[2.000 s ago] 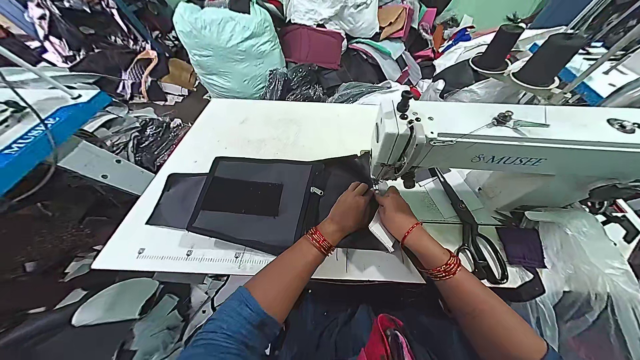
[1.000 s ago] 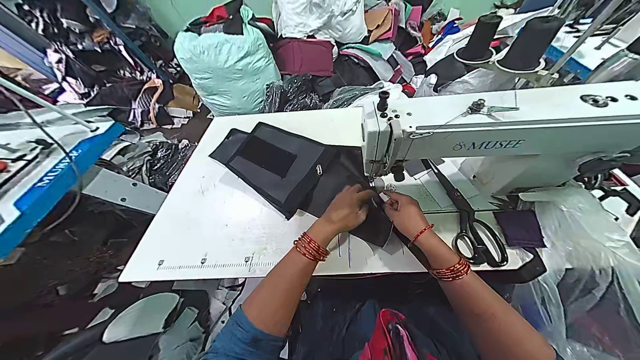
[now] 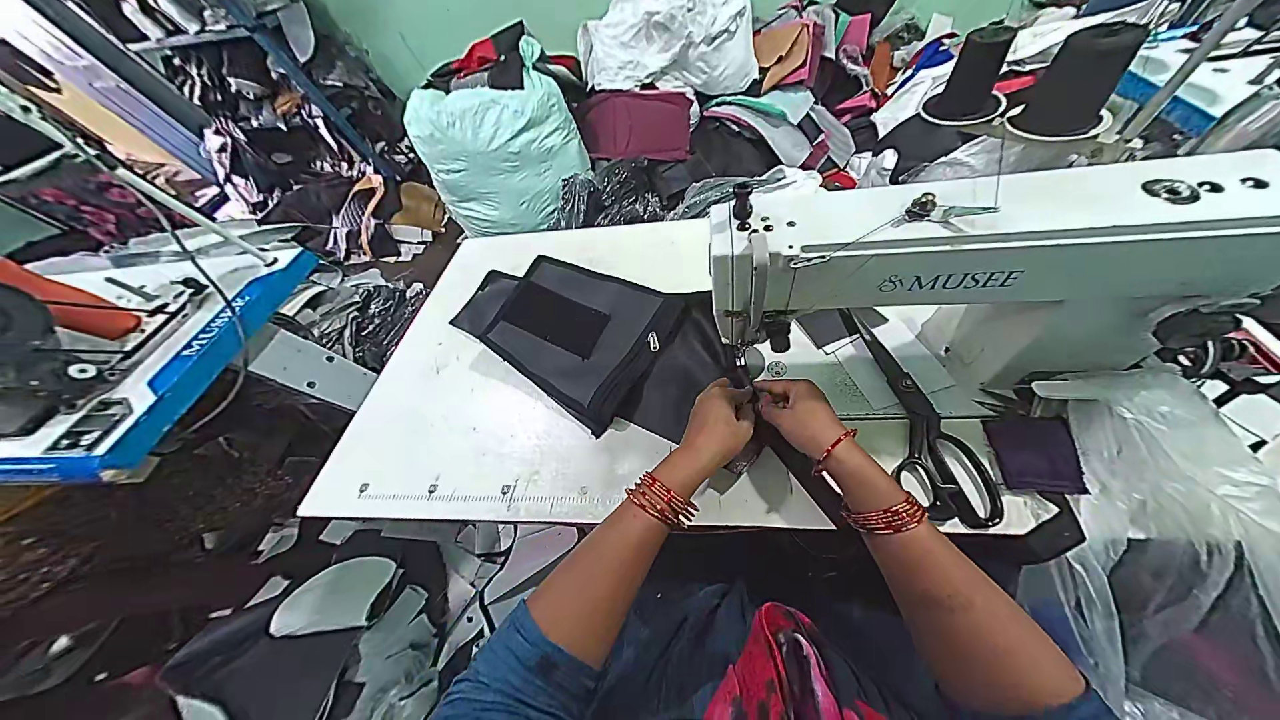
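Note:
Under the needle area of a white Musee sewing machine [image 3: 960,240] lies dark fabric work [image 3: 580,335] with a black rectangular patch and a zipper pull [image 3: 654,341]. My left hand [image 3: 718,428] pinches the fabric edge just in front of the presser foot [image 3: 740,362]. Close beside it, my right hand [image 3: 798,415] grips the same edge between thumb and fingers. A dark strip runs from there down under my right wrist. The fingertips partly hide the edge that they hold. Black-handled scissors [image 3: 935,440] lie on the machine bed, right of my right hand.
A dark purple fabric piece [image 3: 1035,455] lies right of the scissors, beside clear plastic sheeting [image 3: 1180,470]. Two black thread cones [image 3: 1075,80] stand behind the machine. A stuffed pale green bag [image 3: 500,150] is behind the white table [image 3: 430,430]. Another blue-edged machine table [image 3: 230,330] stands left.
The fabric work has turned on the table since the earliest frame, its patched part now slanting. Both hands remain at its edge near the presser foot. The view has shifted somewhat.

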